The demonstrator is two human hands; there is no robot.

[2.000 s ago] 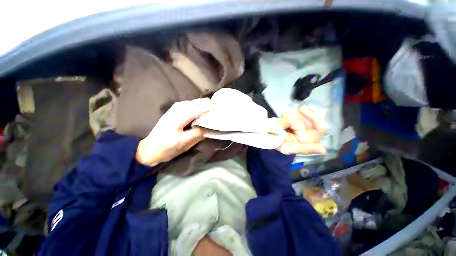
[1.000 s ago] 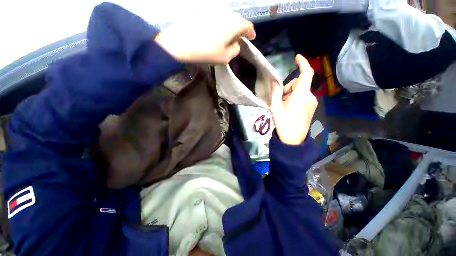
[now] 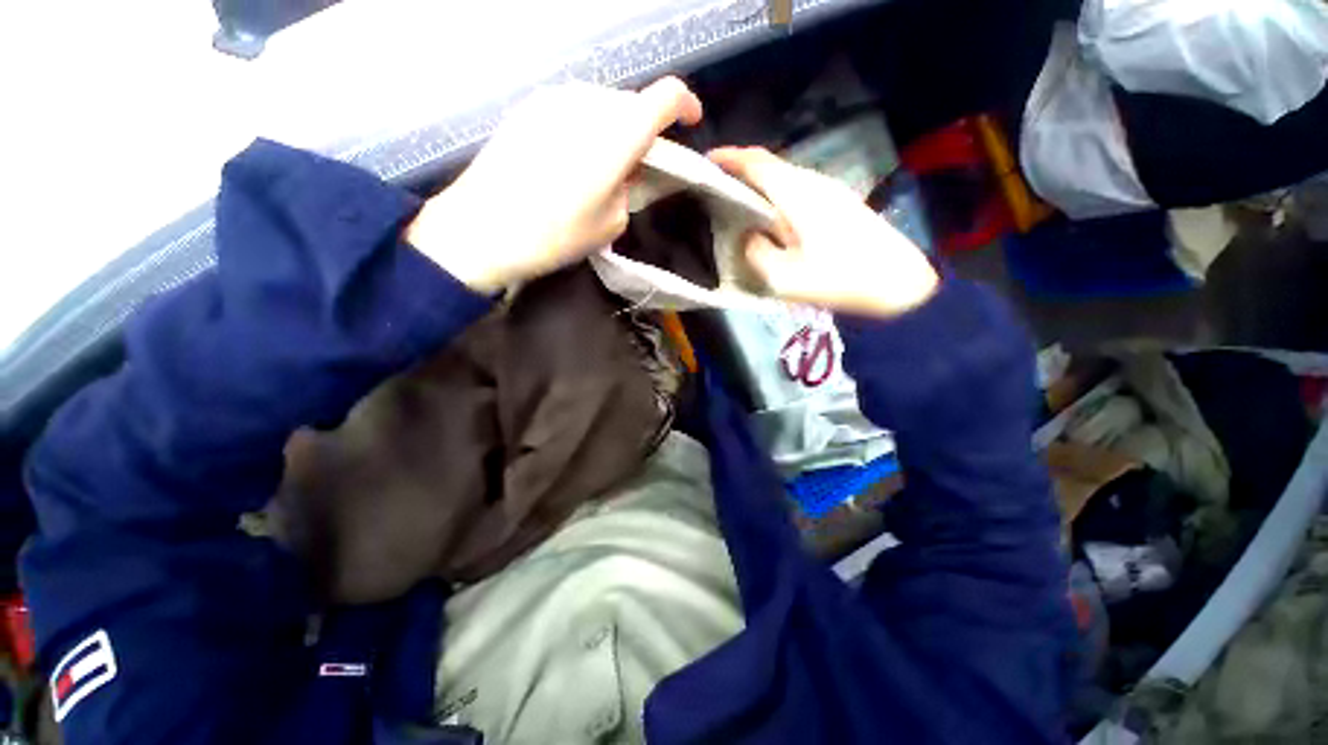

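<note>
A pale cloth piece (image 3: pixel 663 280) is stretched between my two hands above my lap, near the white table's edge. It forms an open loop with dark cloth inside. My left hand (image 3: pixel 546 182) grips its left side, thumb and fingers closed on the edge. My right hand (image 3: pixel 830 233) grips its right side, fingers over the top. A brown garment (image 3: pixel 452 437) lies crumpled across my lap below and left of the pale piece and seems joined to it. The exact join is hidden by my left hand and the folds.
The white table (image 3: pixel 190 160) curves across the upper left, overexposed. A pale bag with a red logo (image 3: pixel 794 386) lies beyond my lap. Red and blue items (image 3: pixel 1092 255) are at the right. A bin with a grey rim (image 3: pixel 1264 546) holds mixed cloth. White and black bundles lie upper right.
The brown garment now shows more in my lap than at first. Since a second ago, my right hand has moved up and turned over the pale piece's upper edge; my left hand has shifted slightly down and left.
</note>
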